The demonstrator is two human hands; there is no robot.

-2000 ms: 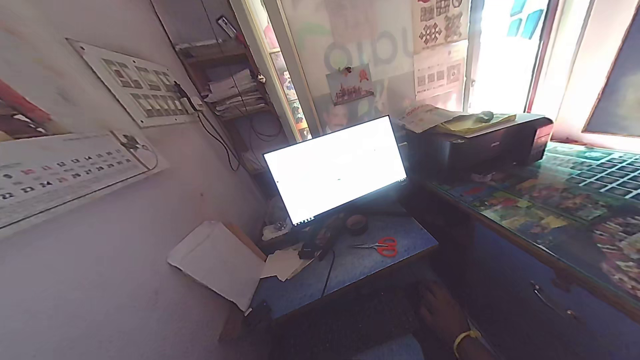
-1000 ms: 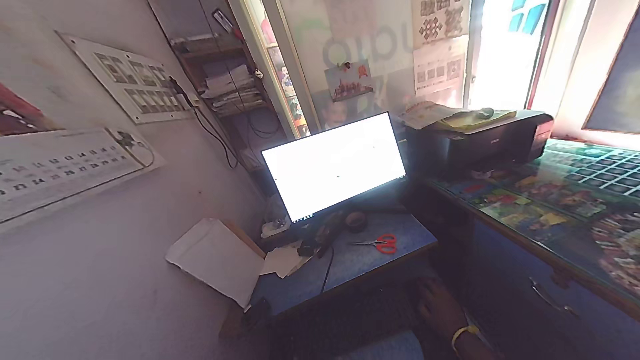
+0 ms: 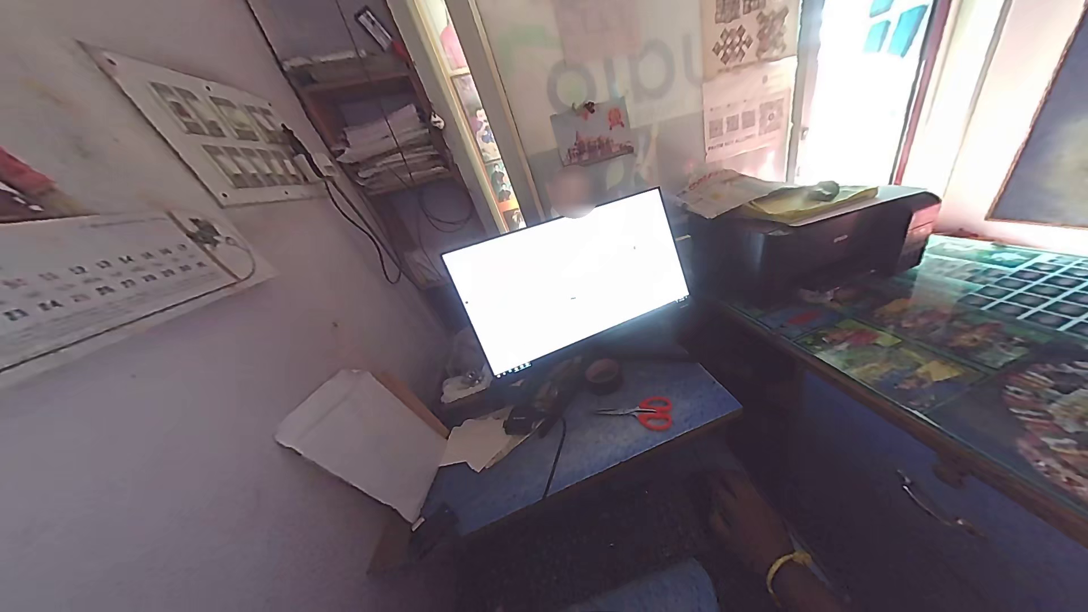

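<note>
My right hand (image 3: 738,517), with a yellow band at the wrist, reaches in from the lower right, below the desk's front edge. It lies in deep shadow, so whether it holds something under its fingers is unclear. My left hand is not in view. Above and left of the right hand, red-handled scissors (image 3: 648,413) lie on the blue desktop (image 3: 595,442). Beside them is a roll of dark tape (image 3: 603,375). A lit monitor (image 3: 569,285) stands behind, its screen mostly white.
A black printer (image 3: 837,246) with papers on top stands on the glass-topped counter (image 3: 901,340) at right. White papers (image 3: 365,442) lean at the desk's left side. A dark cable (image 3: 555,459) crosses the desktop. Shelves with paper stacks (image 3: 395,144) are at the back left.
</note>
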